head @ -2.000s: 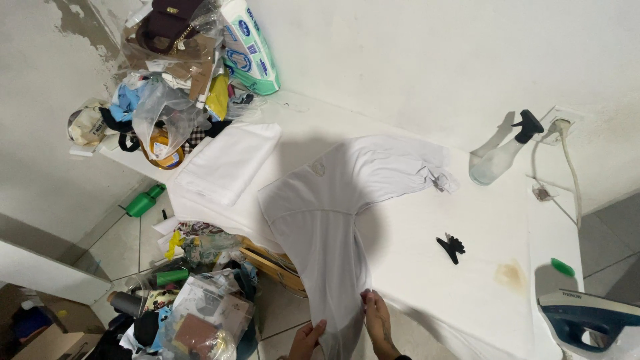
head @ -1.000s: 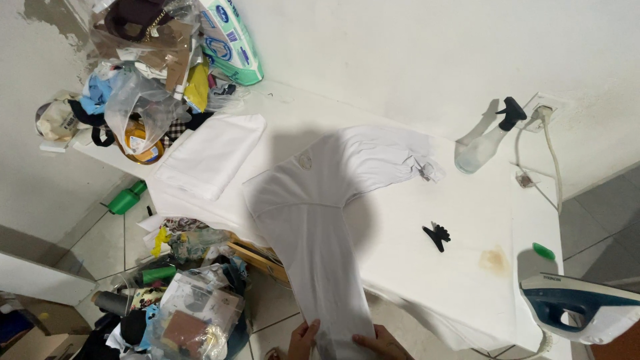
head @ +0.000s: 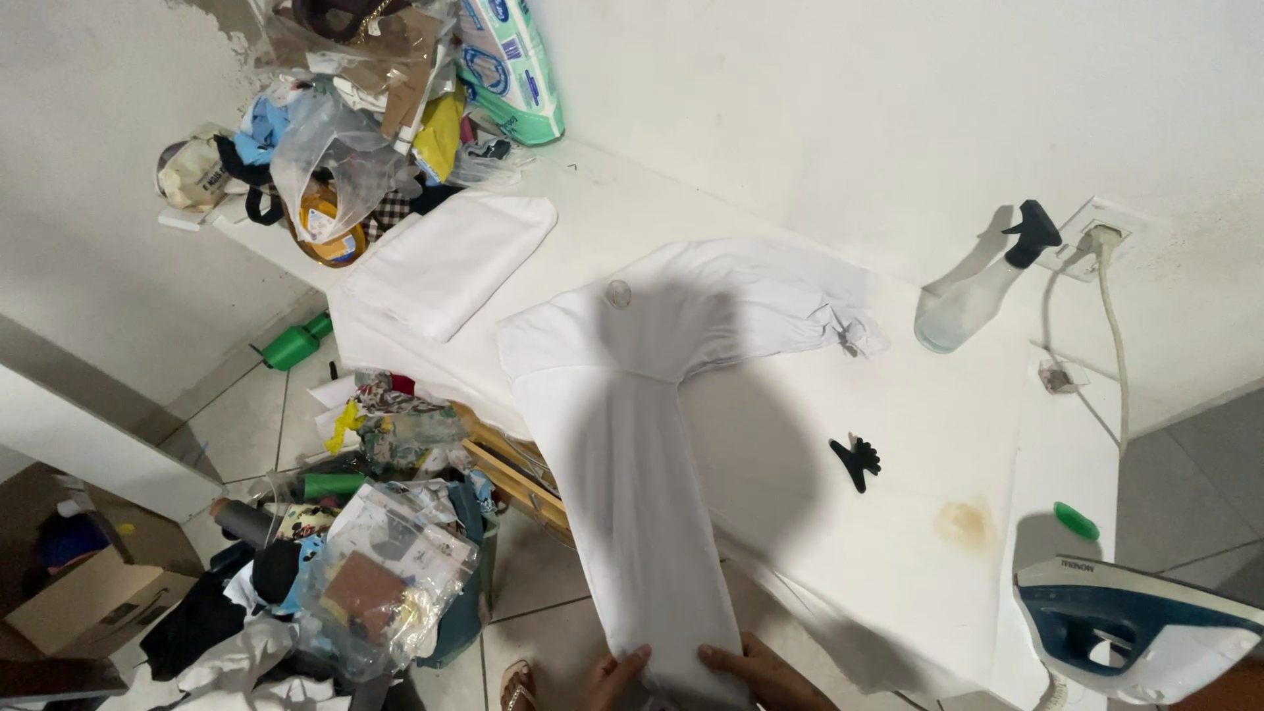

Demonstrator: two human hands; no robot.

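Note:
A white long-sleeved garment (head: 642, 474) lies across the white-covered table, one sleeve stretched toward the right and ending in a crumpled cuff. Its near part hangs over the table's front edge. My left hand (head: 620, 676) pinches the left side of this hanging part, thumb on top. On the right side, my right hand (head: 755, 671) grips the fabric the same way. Both hands are partly cut off by the bottom of the view. A round mark shows on the garment near the far fold. Shadow falls over its middle.
Folded white cloth (head: 454, 262) lies at left, beside piled bags. A black claw hair clip (head: 855, 464), a spray bottle (head: 973, 291), a green oval piece (head: 1076, 520) and a Mondial clothes iron (head: 1126, 622) are at right. A plugged cord hangs behind. Filled bags (head: 395, 583) stand on the floor.
The hanging part of the garment now lies flatter and wider between my hands. My hands are farther apart than two seconds ago.

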